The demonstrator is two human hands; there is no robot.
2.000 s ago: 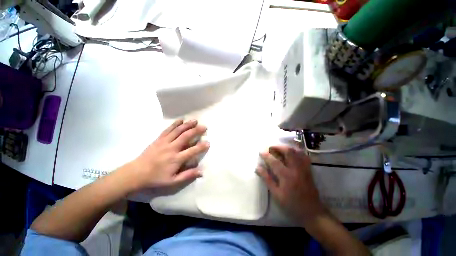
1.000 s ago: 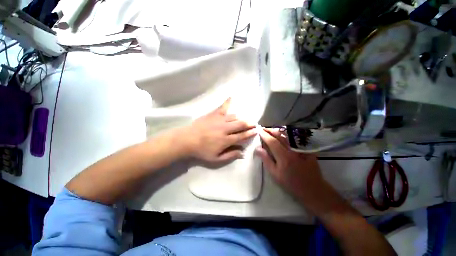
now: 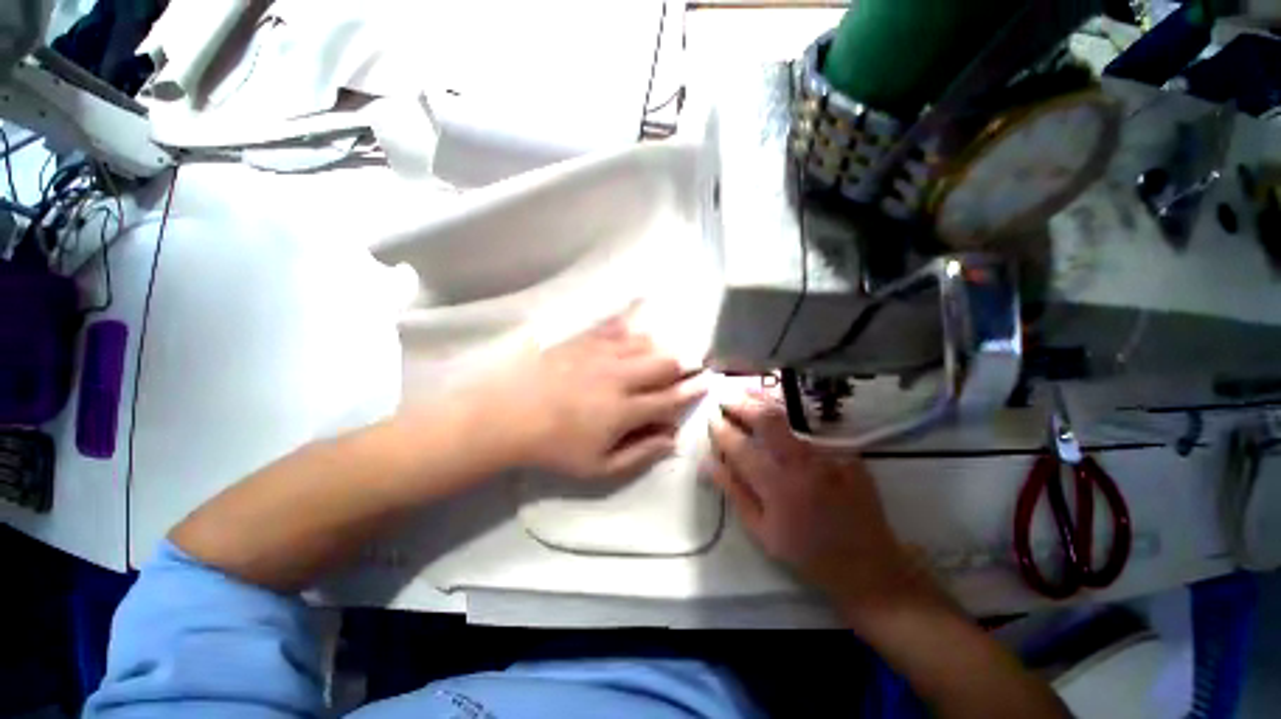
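Note:
An off-white fabric panel (image 3: 485, 260) spreads over the white table, its far part folded up beside the sewing machine head (image 3: 766, 183). A pale patch with rounded bottom corners (image 3: 632, 517) lies on the panel near the table's front edge. My left hand (image 3: 597, 400) lies flat on the cloth, fingertips close to the needle area. My right hand (image 3: 794, 485) rests at the patch's right edge, fingertips on the cloth just below the machine head. The needle and presser foot are hidden by glare and the head.
Red-handled scissors (image 3: 1072, 520) lie to the right of my right hand. A shiny metal loop (image 3: 983, 337) juts from the head. A green cylinder (image 3: 899, 49) and gold-rimmed disc (image 3: 1026, 169) sit on top. A purple slab (image 3: 101, 389) lies at far left, with more pale cloth (image 3: 548, 134) behind.
My left hand has moved from the patch's left side to near the needle area, and the cloth has shifted away from me. In the last second both hands have barely moved; the view has shifted slightly.

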